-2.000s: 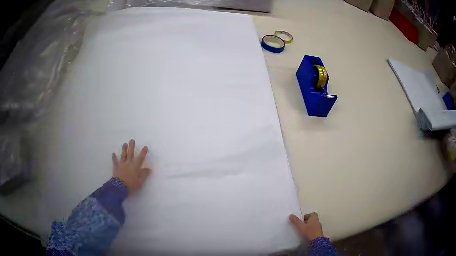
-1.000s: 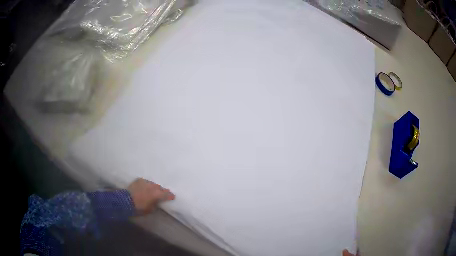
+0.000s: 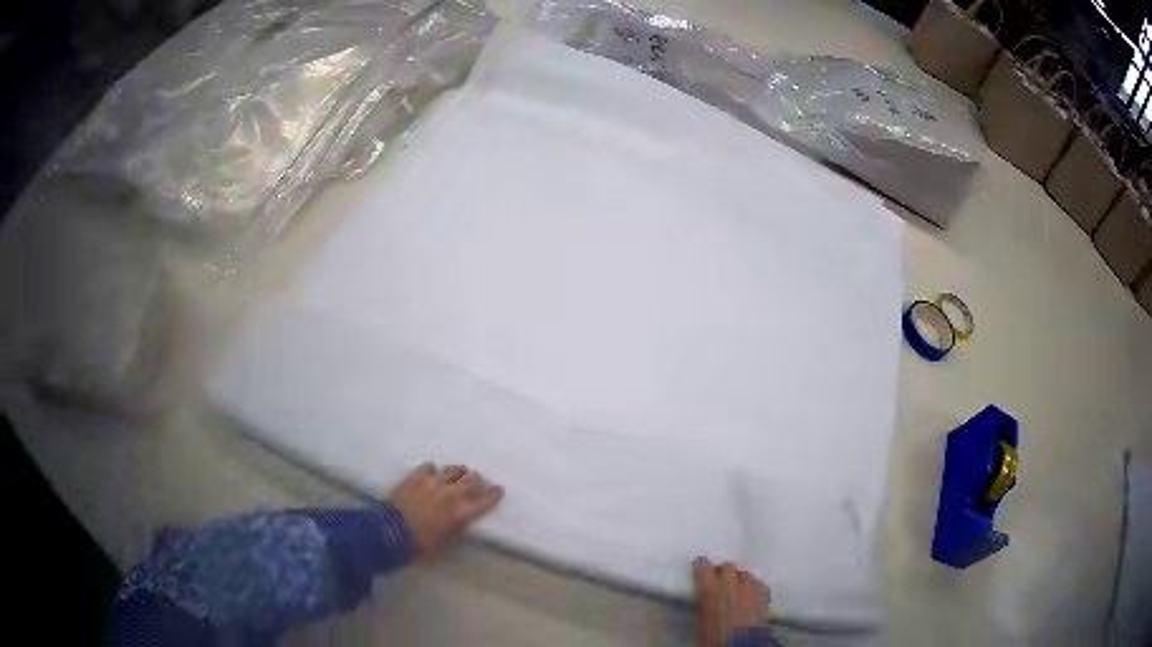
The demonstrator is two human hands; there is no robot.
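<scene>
A large white sheet (image 3: 606, 278) lies over the middle of the table. Its near part is folded over in a wide band along the edge toward me. My left hand (image 3: 442, 506) rests on the folded near edge, left of the middle, fingers on top. My right hand (image 3: 730, 599) lies on the same edge near the right corner, partly cut off by the bottom of the picture. Fingers are on top of the sheet; any thumb grip underneath is hidden.
Clear poly bags (image 3: 291, 101) lie at the upper left. Filled poly bags (image 3: 872, 126) with handwriting lie beyond the sheet. On the right are tape rolls (image 3: 930, 331) and a blue tape dispenser (image 3: 973, 493). Brown handbags (image 3: 1026, 111) stand in a row at upper right.
The near part of the sheet has been folded over away from me, and its near edge now lies on the table. My right hand has come further into view. The camera view has shifted.
</scene>
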